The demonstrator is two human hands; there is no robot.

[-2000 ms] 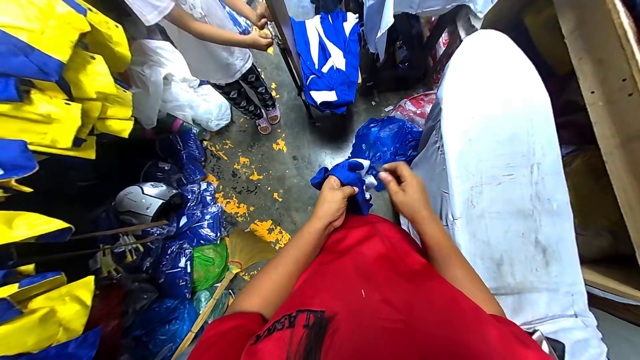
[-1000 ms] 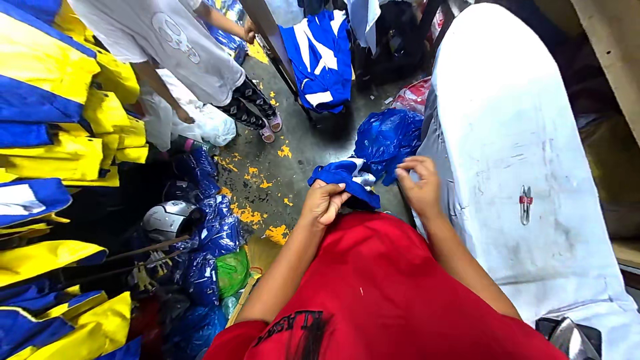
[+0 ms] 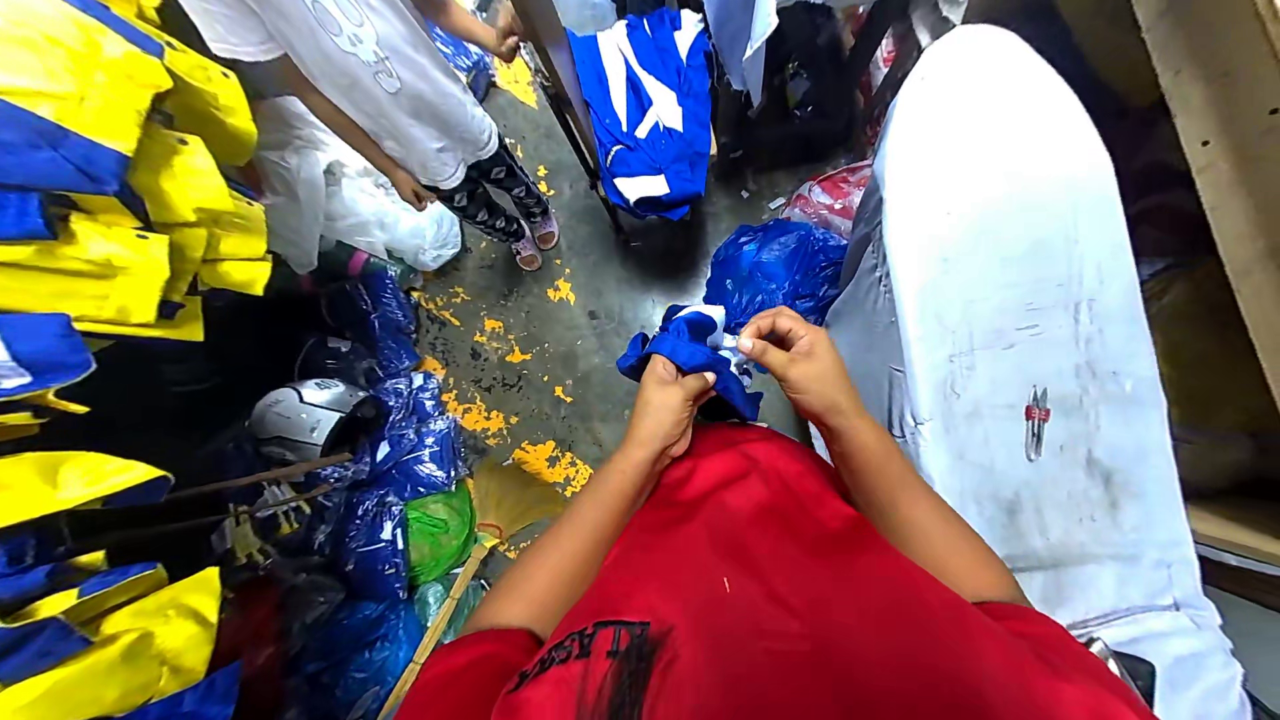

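Note:
A bunched blue and white fabric piece (image 3: 690, 345) is gripped in my left hand (image 3: 668, 405), in front of my red shirt. At its right side my right hand (image 3: 795, 362) has thumb and forefinger pinched together at the white edge; whether a thread or a bit of cloth lies between them is too small to tell. Small thread snips with a red band (image 3: 1037, 422) lie on the white padded ironing board (image 3: 1020, 280) to the right. Just beyond the hands sits a blue plastic bag (image 3: 775, 268).
A person in a white T-shirt (image 3: 400, 80) stands at the upper left. Blue and white garments (image 3: 645, 110) hang ahead. Yellow and blue garments (image 3: 120, 260) fill the left side, near a helmet (image 3: 310, 415), wrapped blue packs (image 3: 375, 540) and a broom (image 3: 515, 500). Yellow patches mark the floor.
My right hand moved off the fabric, then came back to its white edge. The other person's hands, together earlier, have parted. The view has shifted, bringing the snips into sight.

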